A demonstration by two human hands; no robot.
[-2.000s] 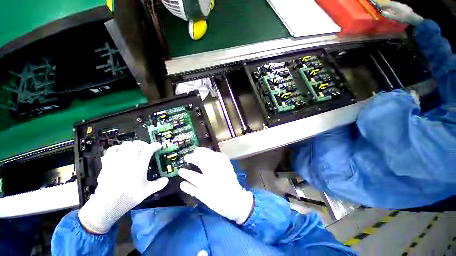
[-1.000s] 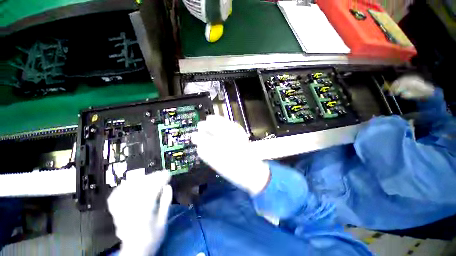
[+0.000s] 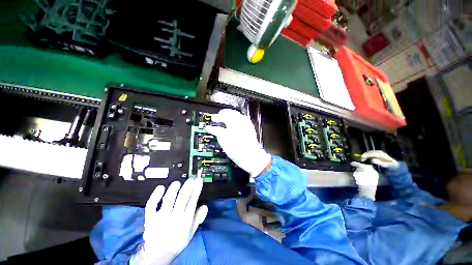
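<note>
A black solder pallet [image 3: 155, 190] lies across the conveyor rails in front of me. A green PCB panel [image 3: 194, 150] with yellow and black parts sits in its right half. The left half shows bare cut-outs. My left hand [image 3: 173, 220], white-gloved, has its fingers apart, with fingertips at the panel's lower edge and the pallet's front. My right hand [image 3: 238, 140], also gloved, is over the panel's upper right, fingertips down at its parts. The right hand hides part of the panel; whether it pinches something is unclear.
A second pallet [image 3: 323, 164] with two populated boards sits right on the conveyor. Bracket bins [image 3: 155, 61] stand on the shelf at upper left. A fan [image 3: 266, 23], white paper [image 3: 331, 80] and red tray [image 3: 362, 98] are behind. A neighbouring worker's gloved hands [image 3: 370, 176] are at right.
The view has swung right. My left hand has come to the panel's lower edge with fingers spread. My right hand has moved onto its upper parts. The neighbour's hands are now together.
</note>
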